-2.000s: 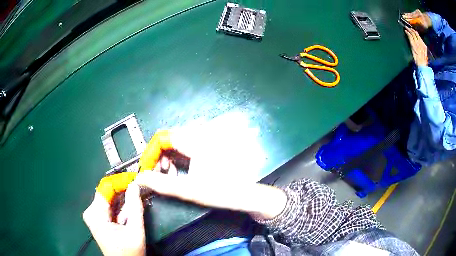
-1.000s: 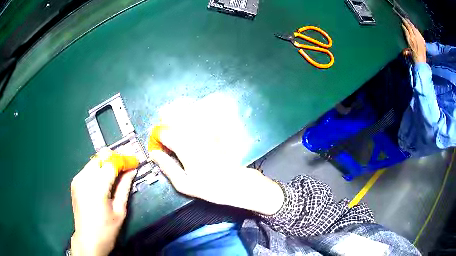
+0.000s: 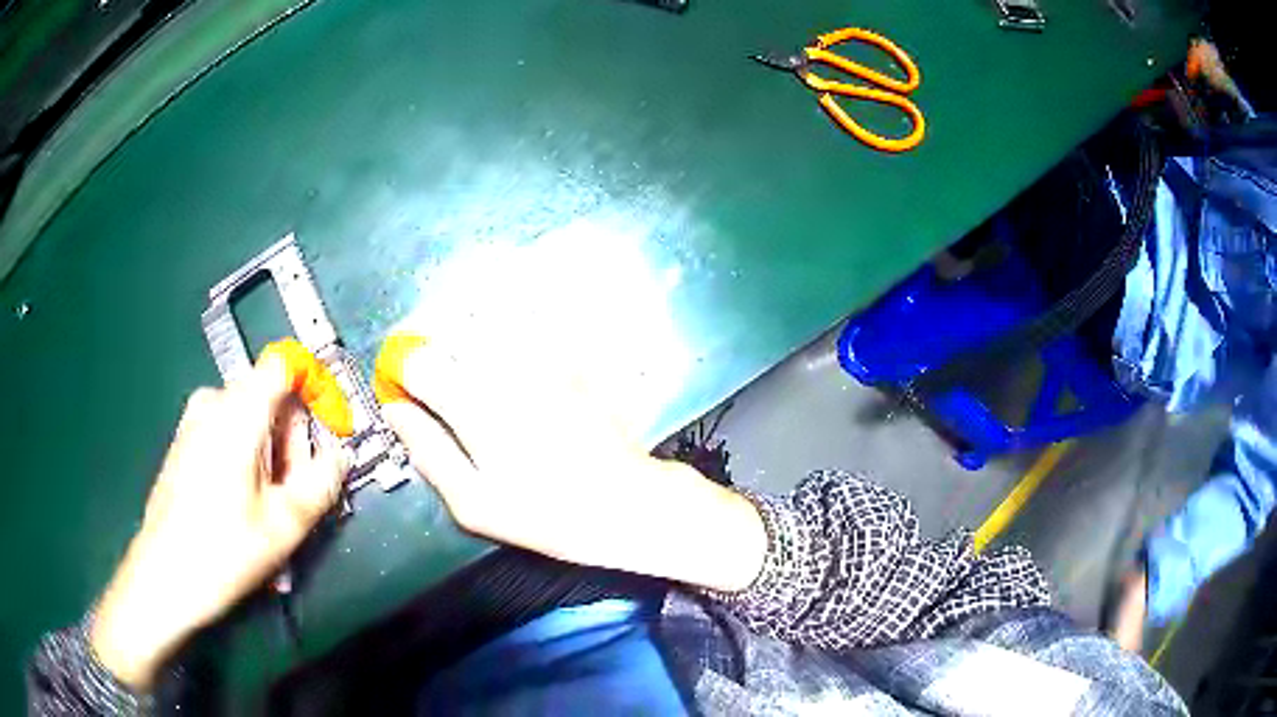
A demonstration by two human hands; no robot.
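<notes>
A grey-silver housing [image 3: 304, 290] lies flat on the green bench top [image 3: 462, 98] at the left, its open window away from me. My left hand [image 3: 238, 469], with orange finger cots, has its fingertips on the slotted part of the housing. My right hand [image 3: 560, 455], also with orange cots, rests its fingertips against the right edge of the slotted part; the palm is washed out by glare. A thin black lead shows below my left hand. Whatever lies between the fingertips is too small to tell.
Scissors with orange handles [image 3: 882, 100] lie open at the upper right. A grey part [image 3: 1021, 14] and another unit [image 3: 670, 3] are cut off by the top edge. A blue plastic stool [image 3: 980, 350] stands right of the bench. A person in blue sleeves [image 3: 1190, 280] is at far right.
The view has shifted, so bench objects sit higher. My hands have moved from close together above the housing down onto its slotted part. The other person's arm has lowered.
</notes>
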